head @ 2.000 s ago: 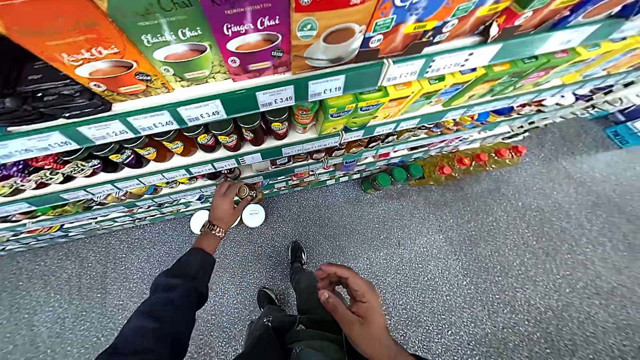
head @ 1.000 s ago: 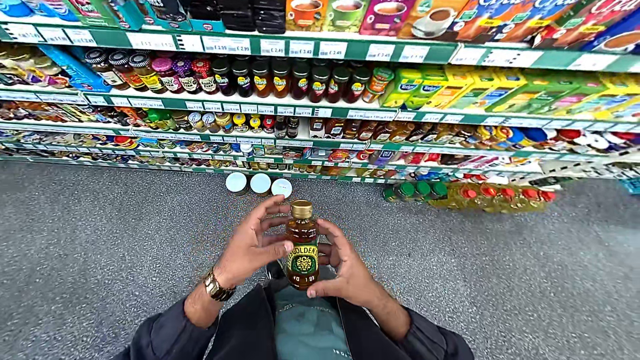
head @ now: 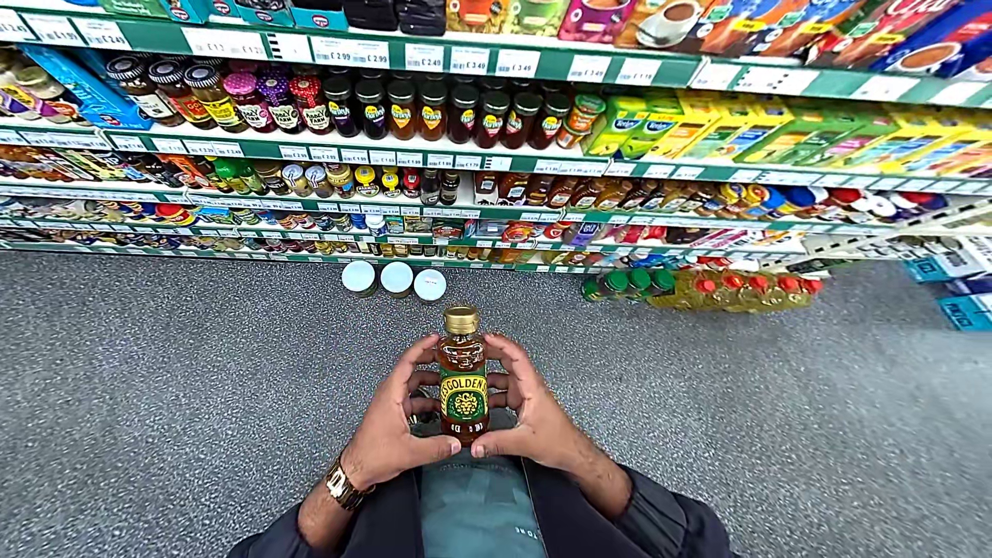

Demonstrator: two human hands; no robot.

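A golden syrup bottle (head: 463, 391) with a gold cap and a green-and-yellow label is held upright between both hands, in front of my body. My left hand (head: 399, 422), with a gold watch at the wrist, grips its left side, thumb near the base. From the right, my right hand (head: 531, 411) grips the other side, its thumb also near the base. The fingers reach partly behind the bottle, so their tips are hidden. Beyond the bottle, several white-lidded tubs (head: 397, 279) stand on the floor beside the lowest shelf.
Shop shelves (head: 310, 147) span the view, with jam jars (head: 465, 116), tea boxes (head: 682, 128) and syrup or sauce bottles (head: 604, 194). Green-capped bottles (head: 639, 283) and red-capped oil bottles (head: 744, 291) stand on the grey speckled floor (head: 736, 403) at the shelf foot.
Two seconds ago my left hand was at the lower shelf and my right hand was apart from it. Both now hold the bottle in front of me. The view has shifted.
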